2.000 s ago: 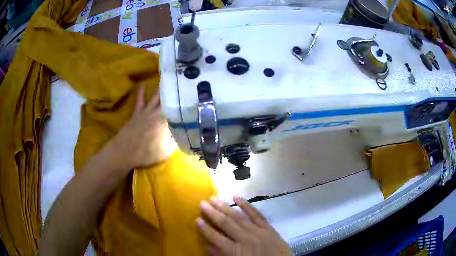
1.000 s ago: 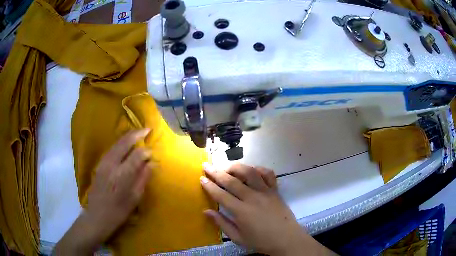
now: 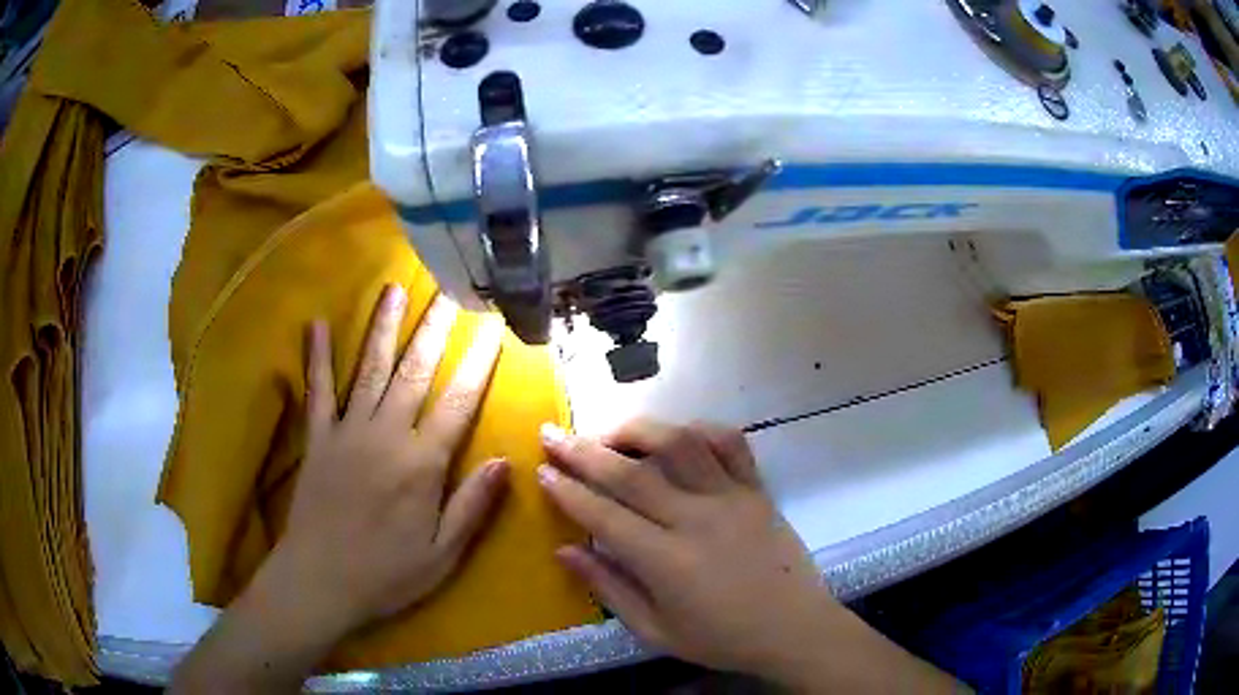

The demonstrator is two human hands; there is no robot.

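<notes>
A mustard-yellow garment panel (image 3: 503,584) lies on the white machine bed, its right edge running toward the lit needle area. My left hand (image 3: 387,468) lies flat on the panel with fingers spread, left of the machine head. My right hand (image 3: 679,530) is at the panel's right edge, fingertips on the cloth edge and the other fingers curled; I cannot tell whether it pinches the cloth. The white sewing machine (image 3: 815,122) stands over the cloth. The presser foot and needle are lost in the lamp glare.
A pleated bundle of mustard pieces (image 3: 55,367) hangs at the left. A small mustard cloth piece (image 3: 1091,356) rests at the machine's right end. A blue basket (image 3: 1179,584) with mustard cloth is at lower right. A measuring-tape strip (image 3: 951,530) edges the table.
My left hand has gone from gripping a fold to lying flat with fingers spread. The panel's folded upper layer is opened out to the left. My right hand stays at the right edge. The view has shifted.
</notes>
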